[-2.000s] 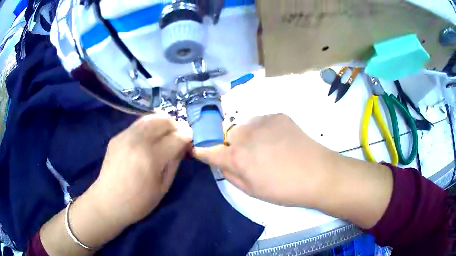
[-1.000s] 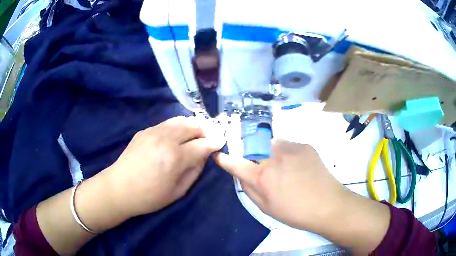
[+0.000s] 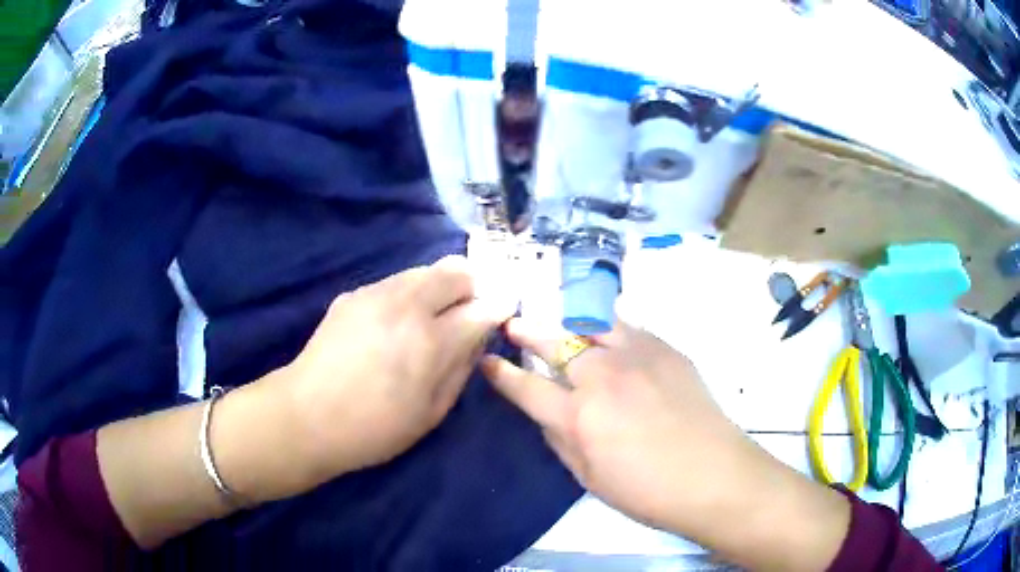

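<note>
A dark navy garment panel (image 3: 302,212) fills the left side and runs below the sewing machine head (image 3: 447,123). My left hand (image 3: 386,363) pinches the navy cloth edge just in front of the presser foot (image 3: 498,229); its fingertips are close together. My right hand (image 3: 621,419), with a ring, has its fingertips on the same edge, touching or nearly touching my left fingertips. The grey-blue cylindrical attachment (image 3: 589,285) hangs just above my right hand. A pale strip (image 3: 190,335) shows in the cloth at left. The exact edge between the fingers is mostly hidden.
Scissors with yellow and green handles (image 3: 837,419) lie on the white table at right. Orange-handled snips (image 3: 808,302) lie behind them. A tan cardboard piece (image 3: 850,207) is on the machine arm, with a mint-green block (image 3: 917,279) at its lower edge.
The camera view has shifted, so the machine head appears farther right and more cloth shows at left. Both hands remain at the cloth edge near the needle area; my right fingers are spread more.
</note>
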